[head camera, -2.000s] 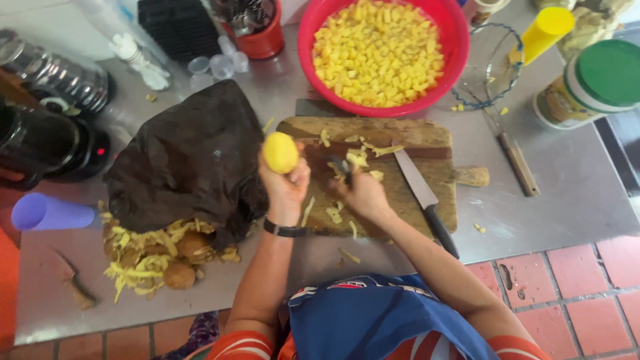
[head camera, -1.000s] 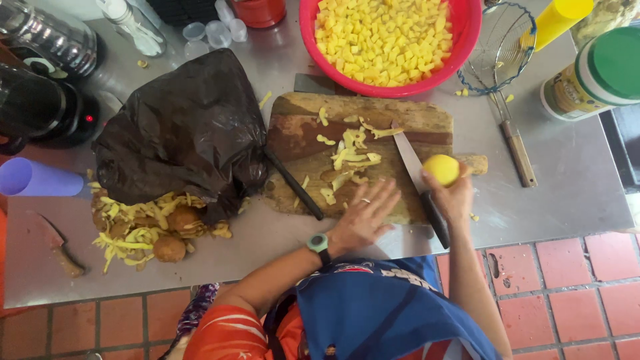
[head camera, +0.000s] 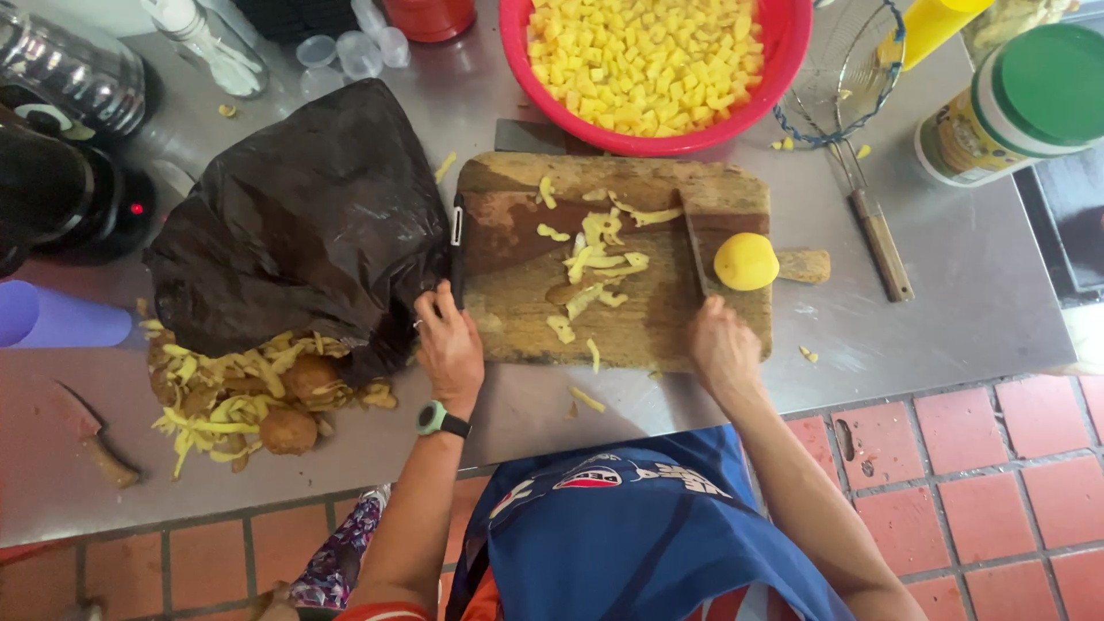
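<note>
My right hand (head camera: 726, 347) is closed around the handle of a kitchen knife (head camera: 693, 246), its blade edge-on over the right part of a wooden cutting board (head camera: 509, 297). Just right of the blade, a peeled yellow potato (head camera: 746, 261) rests on the board. At the board's left edge, the fingertips of my left hand (head camera: 450, 347) are at the lower end of a black-handled tool (head camera: 458, 246), probably a peeler; whether they grip it is unclear. Peel strips (head camera: 595, 259) lie mid-board. A black plastic bag (head camera: 302, 216) is left of that hand, with peelings (head camera: 220, 379) and brown potatoes (head camera: 288, 429) below it.
Behind the board stands a pink basin (head camera: 655, 145) of diced potato. A wire strainer (head camera: 880, 246) and a green-lidded tub (head camera: 1048, 86) are at right. At left lie a small knife (head camera: 90, 435) and a purple cup (head camera: 69, 316), near a black appliance (head camera: 52, 190).
The potato has gone from my right hand onto the board, and that hand now holds the knife. My left hand has moved left from the board's front to the black tool, which has turned along the board's edge.
</note>
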